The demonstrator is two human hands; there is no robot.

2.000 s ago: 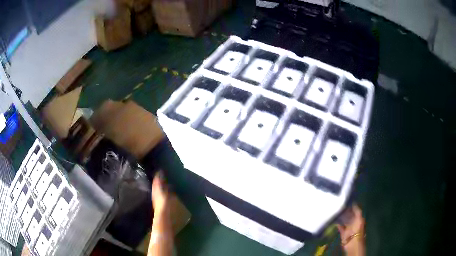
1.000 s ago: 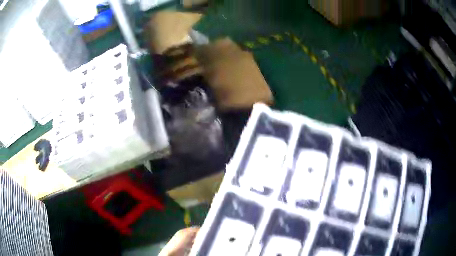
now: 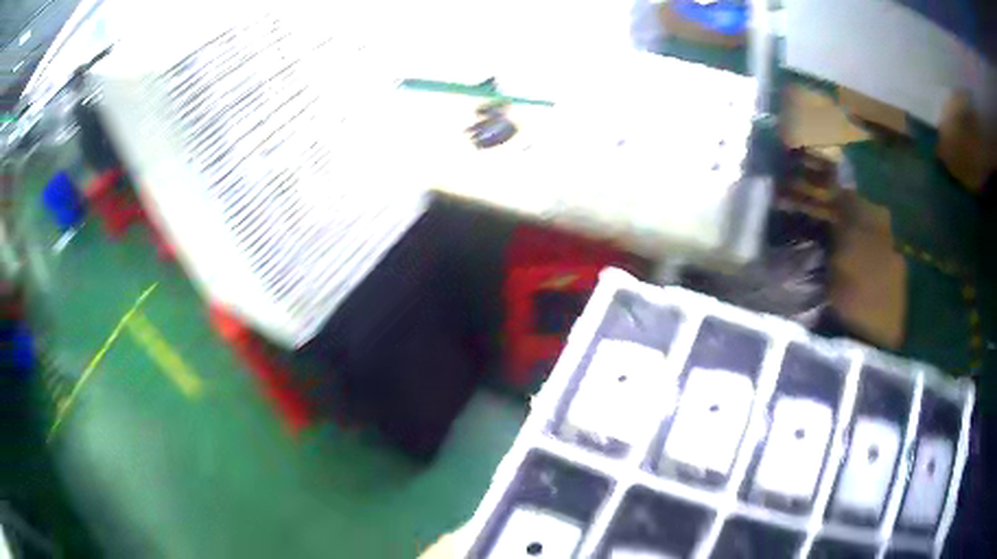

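A white blister tray (image 3: 640,472) with rows of phone-shaped pockets, each with a small dark hole, fills the lower right and is cut off by the bottom edge. My left hand (image 3: 443,546) shows only as a small sliver at the tray's lower left edge, touching or beside it; its fingers are hidden. My right hand is out of the picture.
A large white ridged stack (image 3: 262,164) stands at the left on the bench. A small dark curved object (image 3: 492,132) lies on the overexposed bench top. A red stool (image 3: 536,311) is beneath the bench. Brown cardboard (image 3: 869,273) and dark bags (image 3: 793,257) lie at the right.
The view has swung left, so the bench, ridged stack and green floor now show more. The tray stays in front of me, slightly lower. My left hand shows less, and my right hand has left the picture.
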